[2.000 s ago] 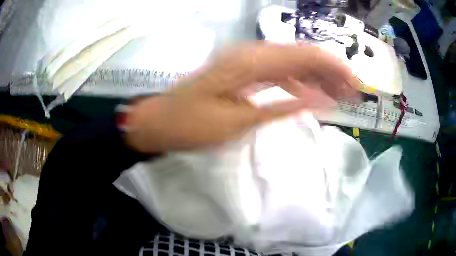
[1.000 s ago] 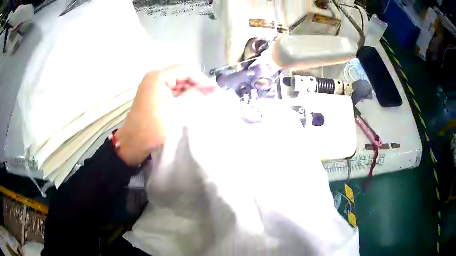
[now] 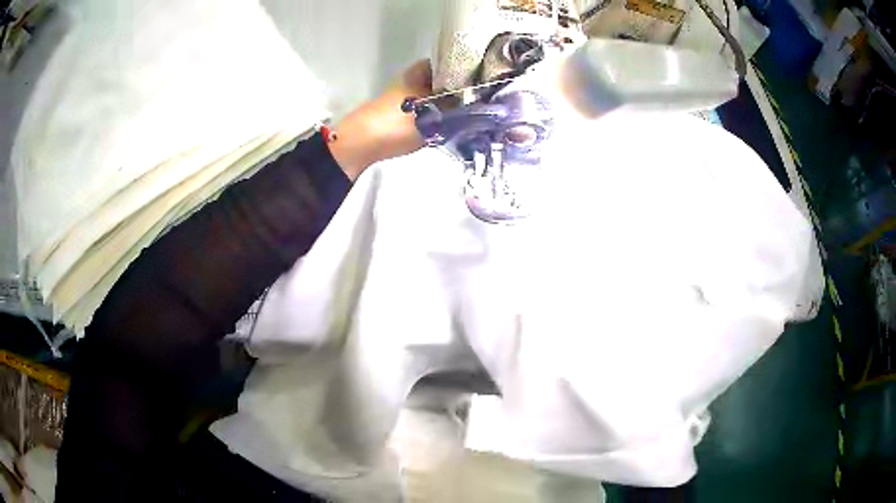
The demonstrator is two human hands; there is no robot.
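A large white garment piece [image 3: 589, 295] is spread over the machine bed and hangs down toward the lap, overexposed in places. The presser foot and needle area [image 3: 494, 187] stands at its upper edge, under bright light. My left hand [image 3: 388, 123] is behind the left side of the needle area; its wrist shows, but its fingers are hidden behind the machine parts and cloth. My right hand is not visible.
A stack of cut off-white panels [image 3: 167, 167] lies at the left, touching my dark sleeve. The cream machine head [image 3: 457, 49] and a rounded translucent grey guard [image 3: 653, 77] are at the top. A yellow rail [image 3: 34, 371] is at lower left; green floor at right.
My left hand has moved up and right, behind the needle area. The cloth now spreads further right and covers the machine bed, snips and phone.
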